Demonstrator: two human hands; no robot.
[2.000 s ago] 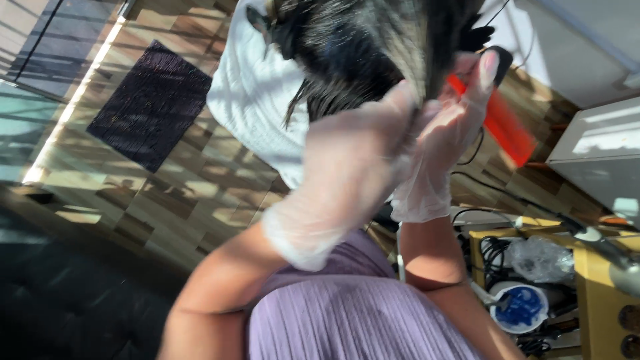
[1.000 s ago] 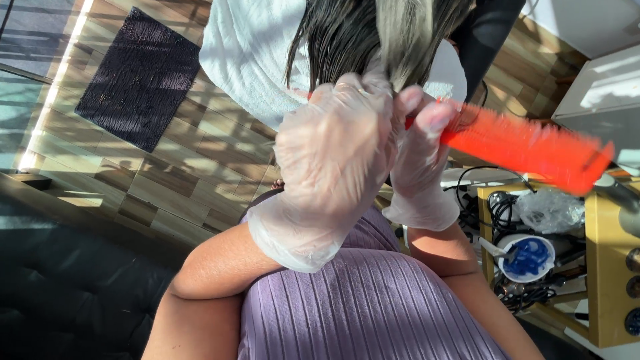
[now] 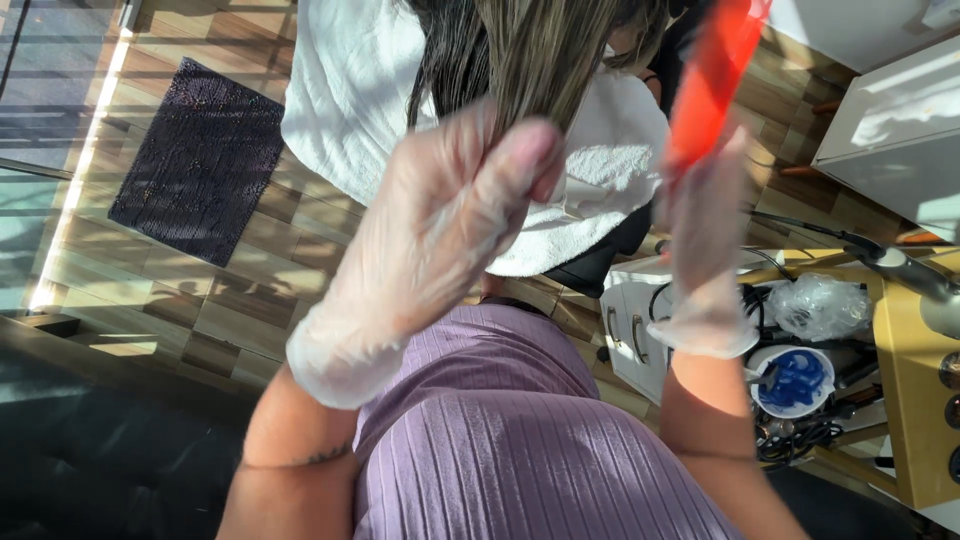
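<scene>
My left hand (image 3: 450, 210), in a translucent glove, is closed around a lock of a seated person's damp hair (image 3: 544, 56), the lighter streaked part. Darker strands (image 3: 454, 67) hang to its left. Apart from it, on the right, my gloved right hand (image 3: 709, 202) grips a red comb (image 3: 712, 82) that points upward; both are blurred by motion. A white towel (image 3: 349, 90) lies over the person's shoulders, behind the hair. The ends of the held lock are hidden in my left hand.
At right a yellow-edged trolley (image 3: 896, 375) holds a white bowl of blue paste (image 3: 795, 381), crumpled clear plastic (image 3: 821, 304) and cables. A white cabinet (image 3: 892, 142) is beyond. A dark mat (image 3: 202, 161) lies on the wood-patterned floor; a black padded surface (image 3: 112, 450) is lower left.
My right hand has moved right, away from my left hand, and the red comb has swung from pointing right to pointing up. My left hand still holds hair.
</scene>
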